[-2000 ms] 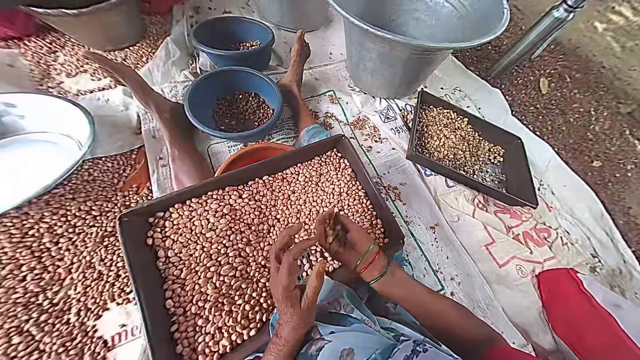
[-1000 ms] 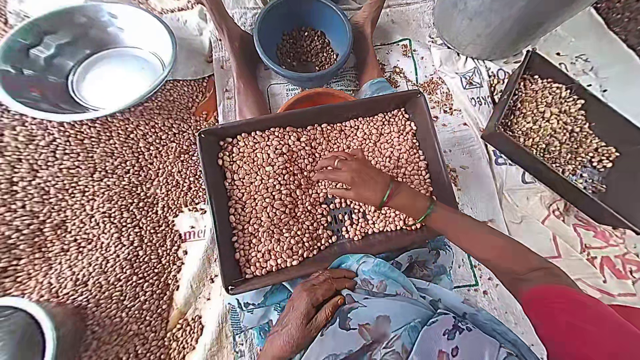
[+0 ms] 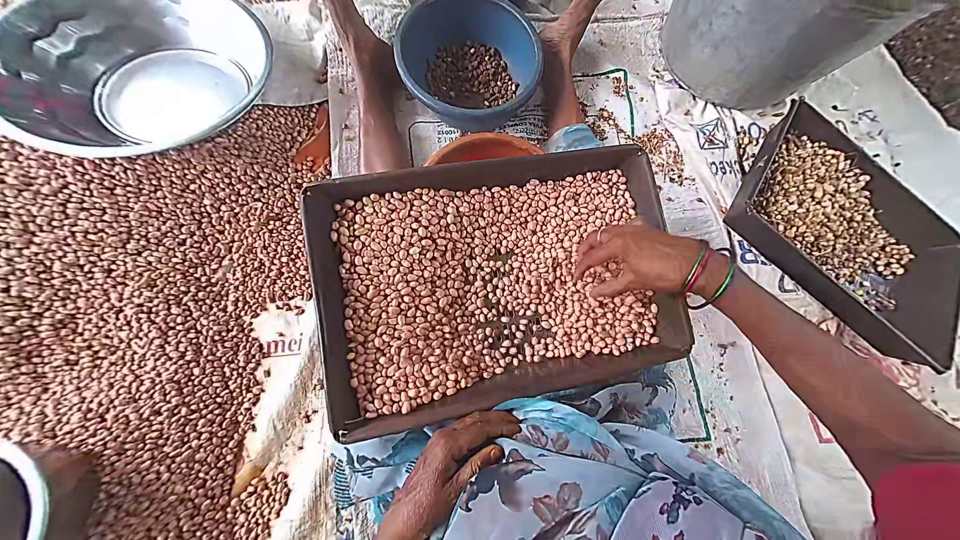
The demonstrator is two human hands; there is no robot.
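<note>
A dark rectangular metal tray [image 3: 480,169] full of shelled peanuts [image 3: 420,285] lies in front of me over my lap. Over the peanuts in its right part is my right hand [image 3: 630,259], bangles on the wrist, fingers curled down and spread at the nuts; no held thing shows. My left hand [image 3: 457,457] rests on the blue floral cloth [image 3: 555,487] just below the tray's near edge, its fingers loosely bent and apart, holding nothing that shows. The tray's bottom shows through a few gaps near the middle.
Loose peanuts [image 3: 135,300] cover the left side. A shiny metal basin [image 3: 172,97] stands at the upper left. Past the tray are a blue bowl [image 3: 469,112] of darker nuts and an orange bowl [image 3: 484,146]. At right are a second dark tray [image 3: 922,300] and a grey metal tub [image 3: 750,52].
Two seconds ago both hands were raised over the tray. My left hand has come down onto the cloth. Since one second ago, my right hand has moved right across the peanuts.
</note>
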